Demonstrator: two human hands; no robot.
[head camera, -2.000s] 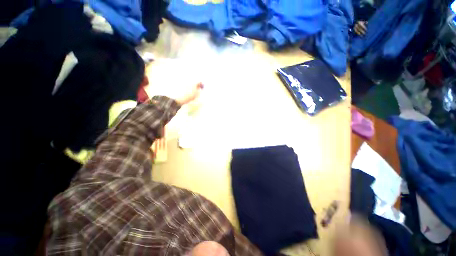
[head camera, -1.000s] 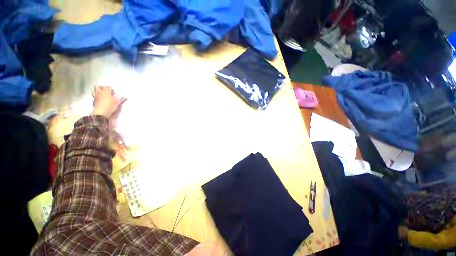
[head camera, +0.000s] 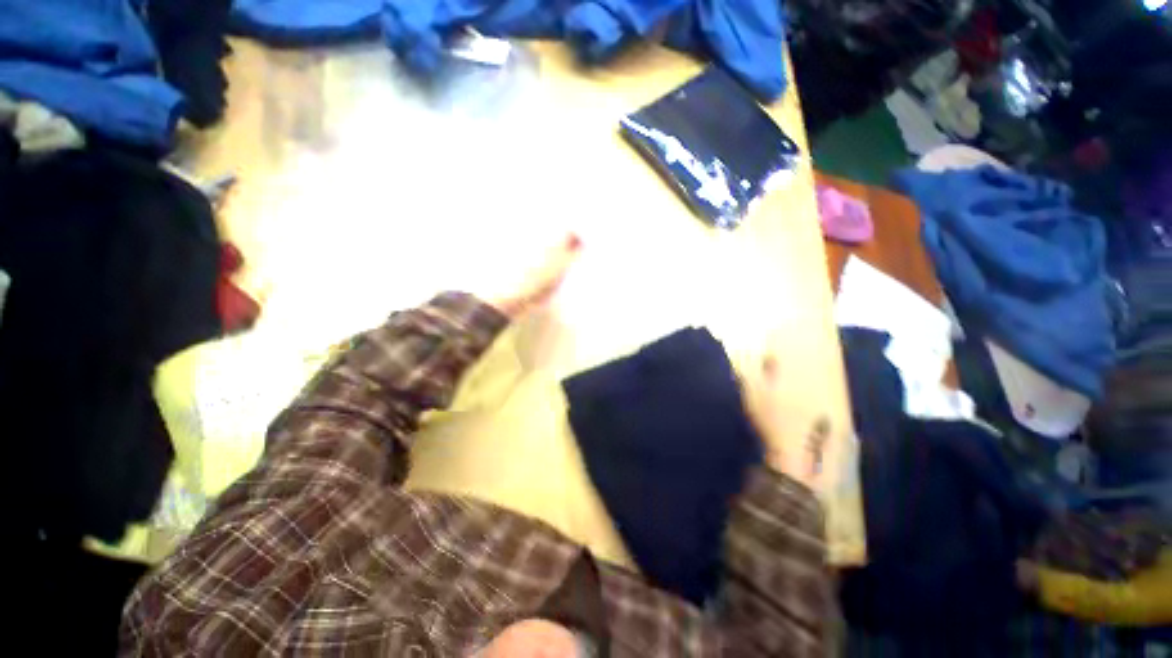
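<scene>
The folded dark trousers (head camera: 662, 431) lie on the pale wooden table (head camera: 527, 473), near its front. My left hand (head camera: 546, 276) is over the middle of the table, beyond the trousers' left corner. It is washed out by glare, and a small dark red spot shows at its fingertips. Whether it holds anything is unclear. My right hand (head camera: 774, 409) is blurred at the right edge of the trousers, and its grip cannot be made out. A bagged garment (head camera: 713, 144) with white glare streaks lies at the table's far right.
Dark snips (head camera: 817, 444) lie near the right table edge. Blue garments (head camera: 598, 23) are heaped along the far edge. A dark pile (head camera: 90, 334) and yellowish sheets (head camera: 212, 399) are at left. A pink item (head camera: 844, 215) and white paper (head camera: 900, 328) are at right. A yellow sleeve (head camera: 1105, 595) shows at lower right.
My left hand has moved from the far left of the table towards its middle. My right hand and sleeve have come into view beside the trousers. The camera view has shifted.
</scene>
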